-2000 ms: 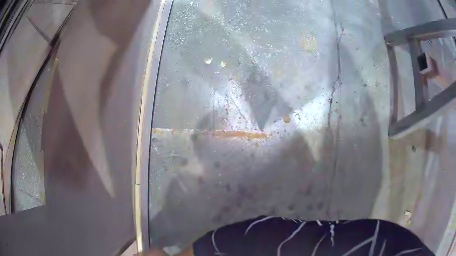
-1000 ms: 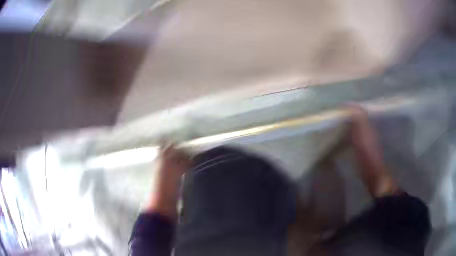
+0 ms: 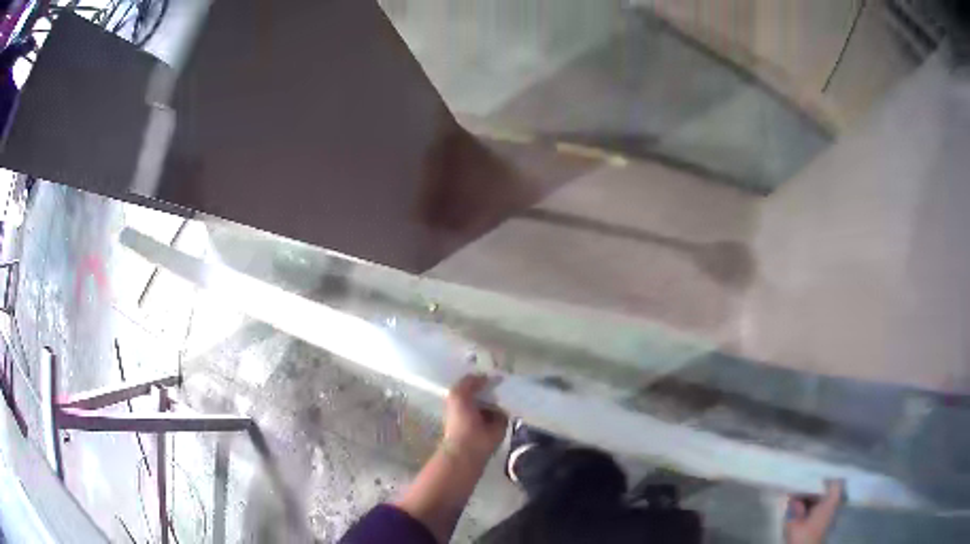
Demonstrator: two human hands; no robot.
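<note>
A long white strip point(image 3: 346, 335) runs slantwise across the view, from the upper left to the lower right, above the floor. My left hand point(image 3: 473, 414) grips its near edge around the middle. My right hand point(image 3: 814, 515) holds the near edge close to the right end; it is partly cut off by the lower part of the picture. Both hands look bare, and the fingers on the far side of the strip are hidden.
Large grey-brown panels point(image 3: 308, 128) joined at angles stand just beyond the strip. A grey metal stand point(image 3: 160, 423) is at the lower left. My shoe point(image 3: 521, 452) shows on the stained concrete floor point(image 3: 351, 446).
The view has turned and cleared from blur. Both hands still hold the strip, which now slopes down to the right. The panels show further left and the metal stand has come into view.
</note>
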